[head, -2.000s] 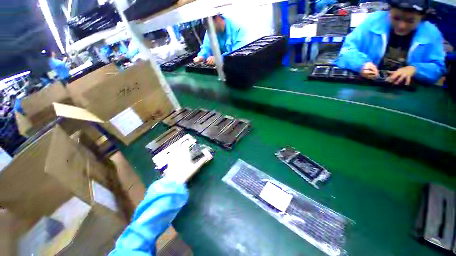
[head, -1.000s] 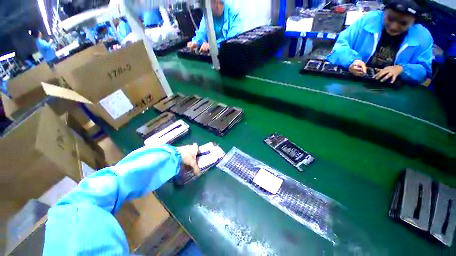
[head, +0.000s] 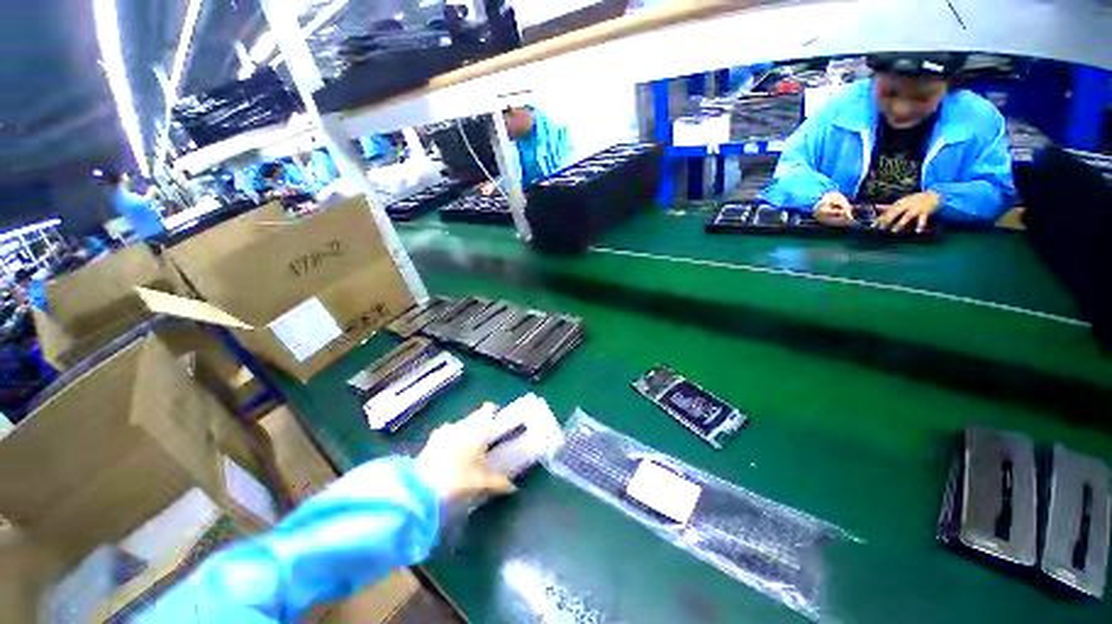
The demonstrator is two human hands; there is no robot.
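My left hand (head: 459, 460), in a blue sleeve, holds a stack of phone housings (head: 523, 435) by its near end. The stack's top looks bright white with a dark slot. It is beside the left end of a die-cut sheet (head: 600, 455) in clear plastic with a white label. Whether the stack touches the green mat cannot be told. Another pale-topped housing stack (head: 413, 390) lies behind my left hand, against a darker stack (head: 392, 365). My right hand is not in view.
Housing stacks (head: 533, 344) stand in a row at the back left, and more housing stacks (head: 1002, 494) at the right edge. A sample phone chassis (head: 690, 404) lies mid-mat. Open cartons (head: 300, 284) stand left. A person in blue (head: 896, 152) works opposite, beyond a white shelf post (head: 368, 207).
My left hand went from the stacks at the left towards the die-cut sheet. Its stack now shows more of its bright top. The view has tilted up a little.
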